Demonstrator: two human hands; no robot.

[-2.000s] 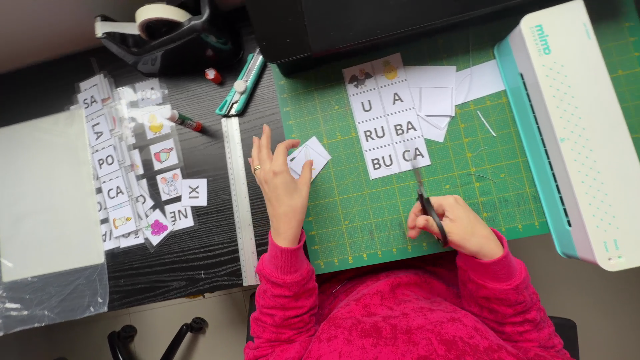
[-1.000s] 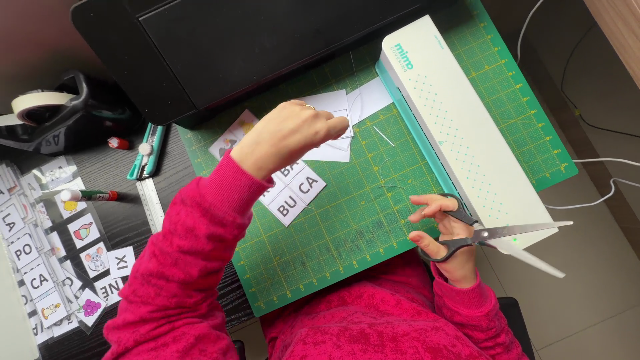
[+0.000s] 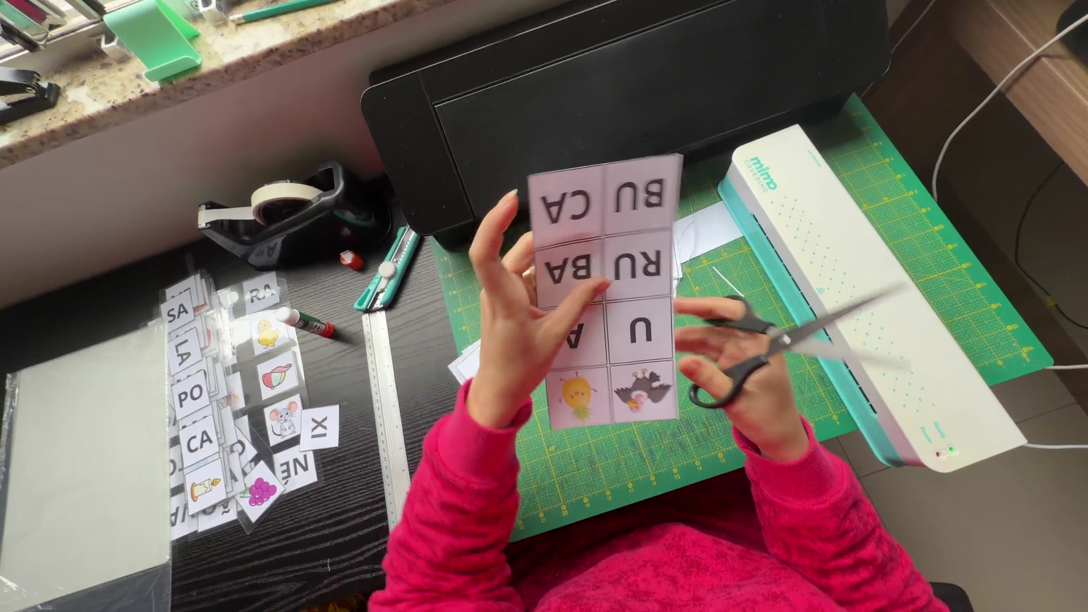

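My left hand holds up a laminated sheet of printed squares, its thumb across the front and the fingers partly hidden behind. The sheet is upside down, with syllables above and two small pictures along the bottom. Black-handled scissors hang on the fingers of my right hand, blades spread and pointing right, away from the sheet. White paper pieces lie behind the sheet on the green cutting mat, and more stick out beside my left wrist.
A laminator stands right, below a black machine. Left are a tape dispenser, a green utility knife, a ruler, a marker, cut cards and a clear plastic pouch.
My left hand has lifted the sheet off the mat, where it lay before, and the sheet is now turned around. The scissors stay in my right hand. The view has shifted.
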